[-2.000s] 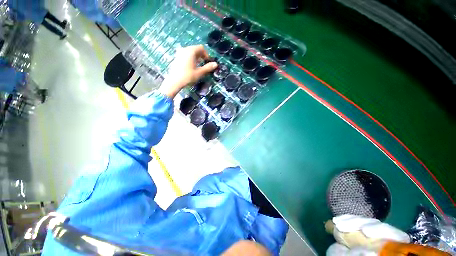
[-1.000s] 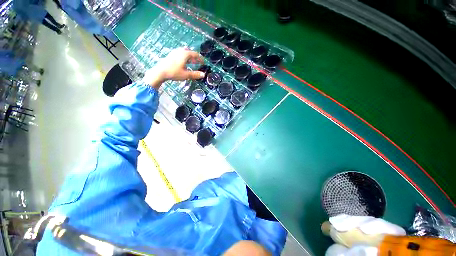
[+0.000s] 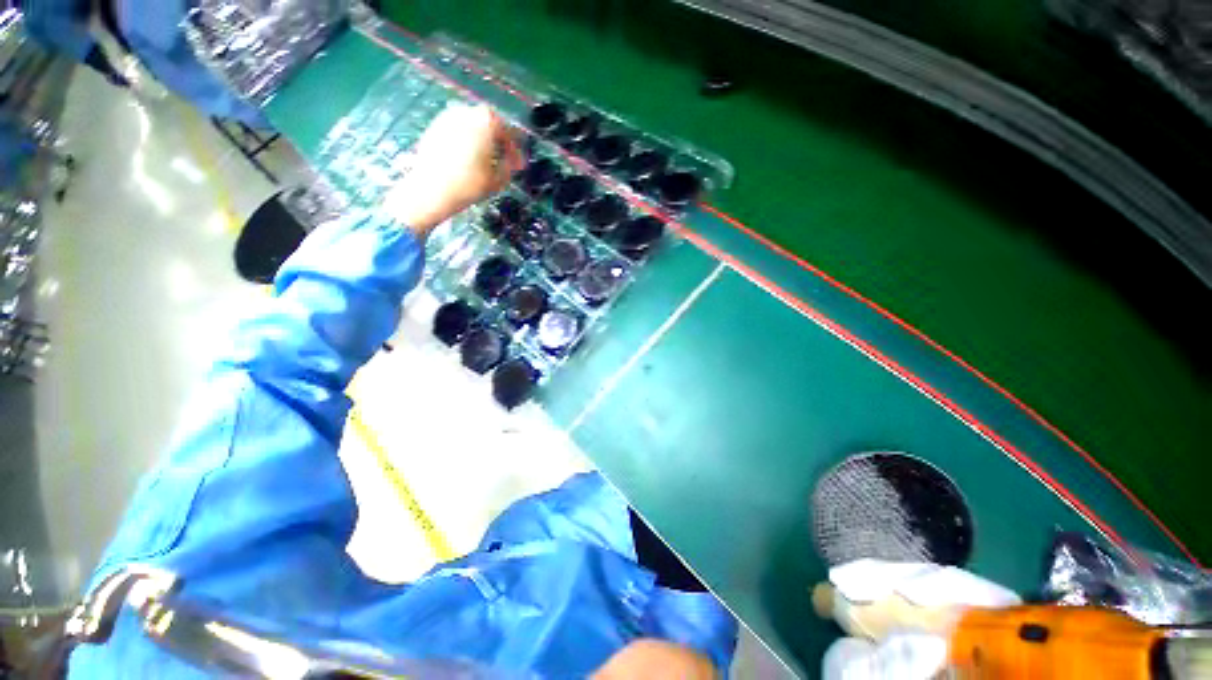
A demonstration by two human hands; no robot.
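Note:
My bare left hand (image 3: 459,162) is over the clear blister tray (image 3: 386,126), its fingers curled beside the black round units (image 3: 572,194). Whether the fingers hold a unit is hidden. The units stand in rows in the tray pockets; some have glossy or pale patterned faces, others look plain black. My gloved right hand (image 3: 893,611), at the bottom right, is closed around the orange electric screwdriver (image 3: 1063,646). Its tan tip (image 3: 824,600) points left, just below the round screw dish (image 3: 891,515). The dish is dimpled grey, with black screws over its right part.
A crinkled clear bag with black contents (image 3: 1097,571) lies right of the dish. The green bench mat (image 3: 678,399) has white and red lines. A black stool (image 3: 270,239) stands beyond the bench's left edge. Other people in blue clothing show at the top left.
The view has shifted, so the tray and dish sit further left. My left hand has moved farther from me over the tray, and its fingers have curled in. My right hand still holds the screwdriver.

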